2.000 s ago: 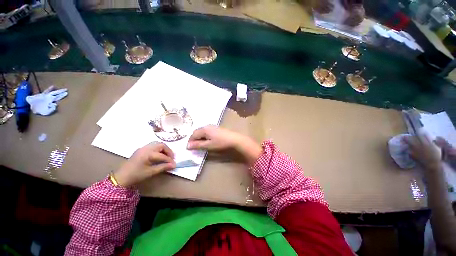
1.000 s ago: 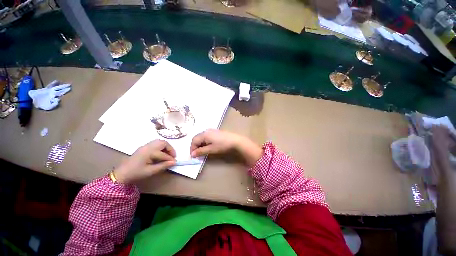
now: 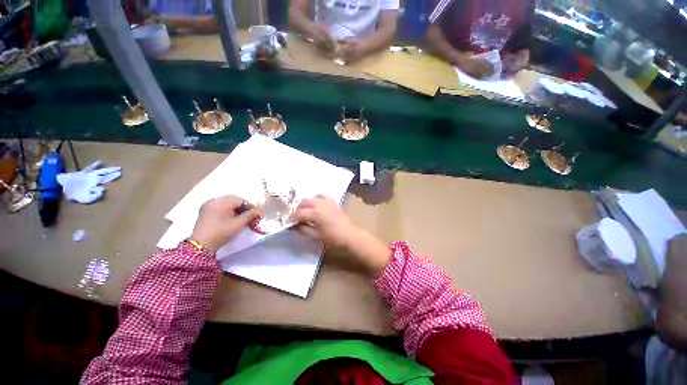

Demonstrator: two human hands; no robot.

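A shiny gold metal piece (image 3: 276, 207) with upright posts sits on the stack of white paper (image 3: 282, 272). My left hand (image 3: 224, 220) pinches the near edge of the top sheet at the left of the piece. My right hand (image 3: 322, 218) pinches the same edge at the right of the piece. The edge is lifted and folded up against the near side of the disc. My fingertips partly hide the piece's lower rim.
A green conveyor (image 3: 422, 135) beyond the bench carries several gold pieces. A small white block (image 3: 367, 172) is right of the stack. A blue tool (image 3: 50, 185) and white glove (image 3: 90, 182) lie left. A round white bundle (image 3: 606, 244) and a person's arm are right. People sit opposite.
Both hands have lifted the near paper edge and brought it up to the gold piece. The camera view has tilted up. Belt pieces have shifted right, and the neighbour's hand has moved off the round bundle.
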